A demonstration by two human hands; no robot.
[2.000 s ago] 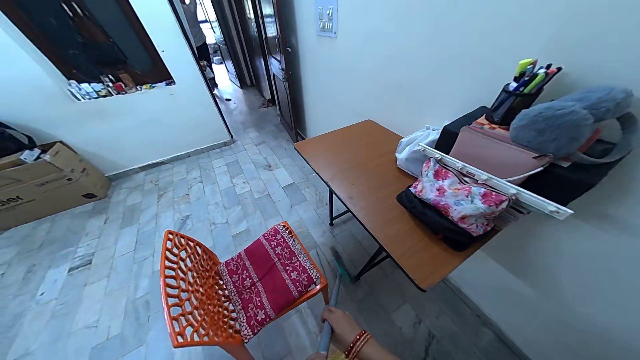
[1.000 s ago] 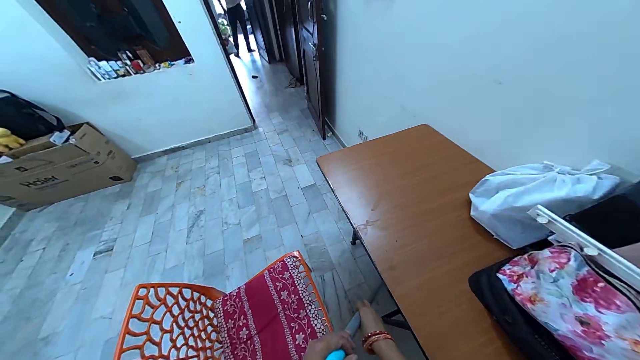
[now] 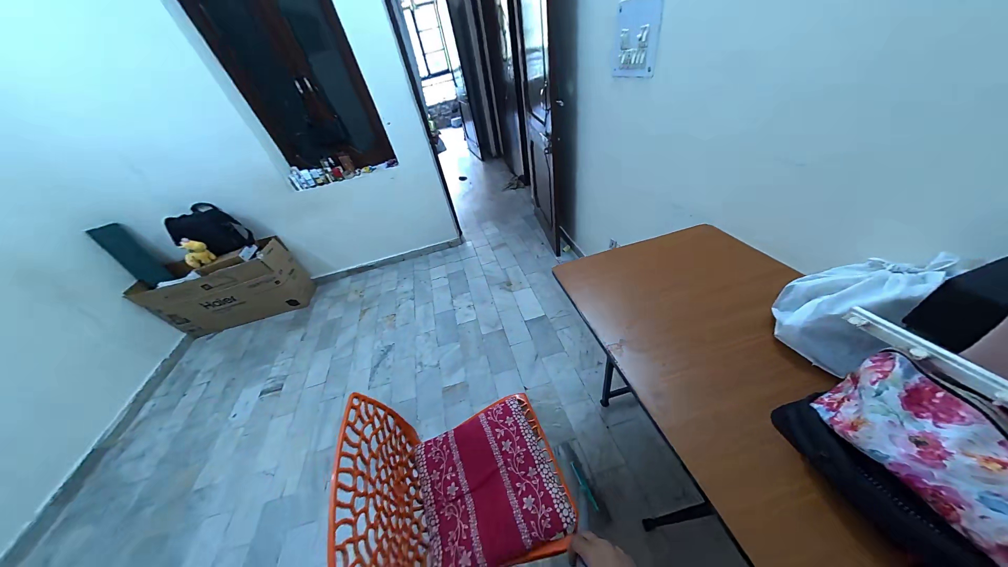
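Observation:
At the bottom edge, my right hand (image 3: 600,550) is partly cut off, its fingers curled around a bluish handle of which only a bit shows, beside the front edge of the chair seat. Just beyond it, a long, narrow floor-cleaning head with a teal strip (image 3: 584,482) lies on the tiles between chair and table; whether it is a wiper or a mop I cannot tell. The orange plastic chair (image 3: 370,472) has an openwork back and carries a red patterned cloth (image 3: 492,480). My left hand is out of view.
A brown table (image 3: 693,315) stands at the right, bearing a white bag (image 3: 850,307), a floral pouch (image 3: 921,433) and a white strip. Its dark legs reach the floor near the cleaning head. A cardboard box (image 3: 236,295) sits by the far wall, left of an open doorway.
Both hands showed around the handle one second ago; now only my right hand shows, lower in the picture. The person beyond the doorway is no longer seen. The view has shifted.

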